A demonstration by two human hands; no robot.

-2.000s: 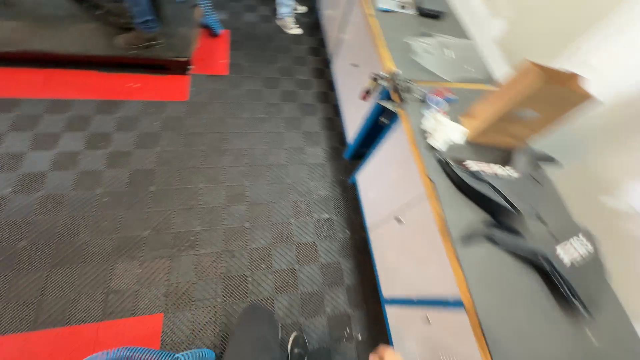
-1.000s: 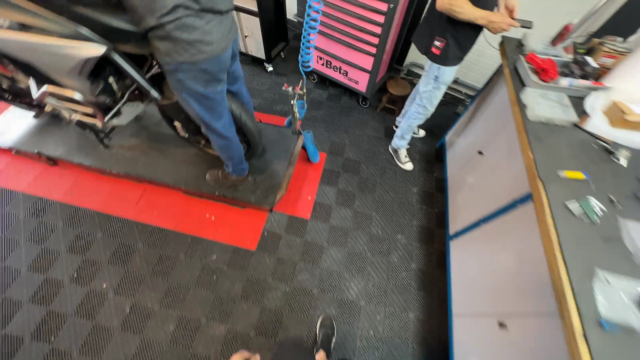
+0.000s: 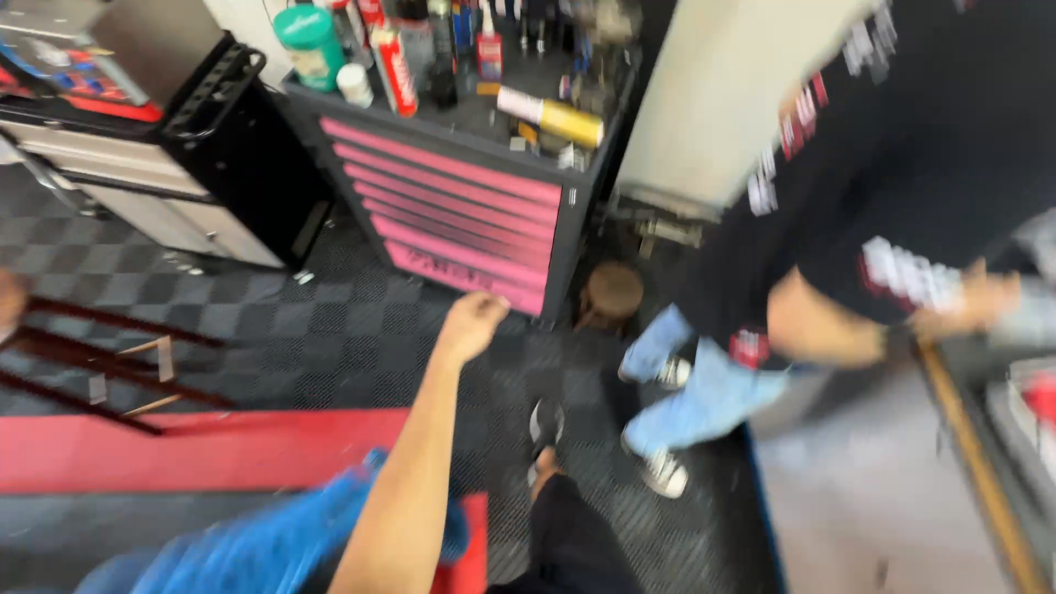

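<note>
My left hand [image 3: 474, 323] reaches forward over the dark floor, its fingers curled; whether anything is between them cannot be told. Beyond it stands a tool chest with pink drawers [image 3: 462, 239]. On the chest top are a teal-lidded tub [image 3: 309, 49], a red and white tube [image 3: 395, 73], a small red bottle [image 3: 489, 54] and a yellow and white canister [image 3: 551, 116]. A blue coiled air hose [image 3: 272, 528] runs beside my forearm, blurred. My right hand is out of view.
A person in a black shirt [image 3: 932, 132] stands close at right by the workbench edge [image 3: 982, 470]. A wooden stool [image 3: 615, 290] sits beside the chest. At left are a black tool cabinet [image 3: 239, 181], a dark red wooden frame [image 3: 107, 359] and red floor tiles [image 3: 206, 450].
The view has moved forward, with the pink chest and the black-shirted person now much nearer. My left hand and forearm now stretch out ahead.
</note>
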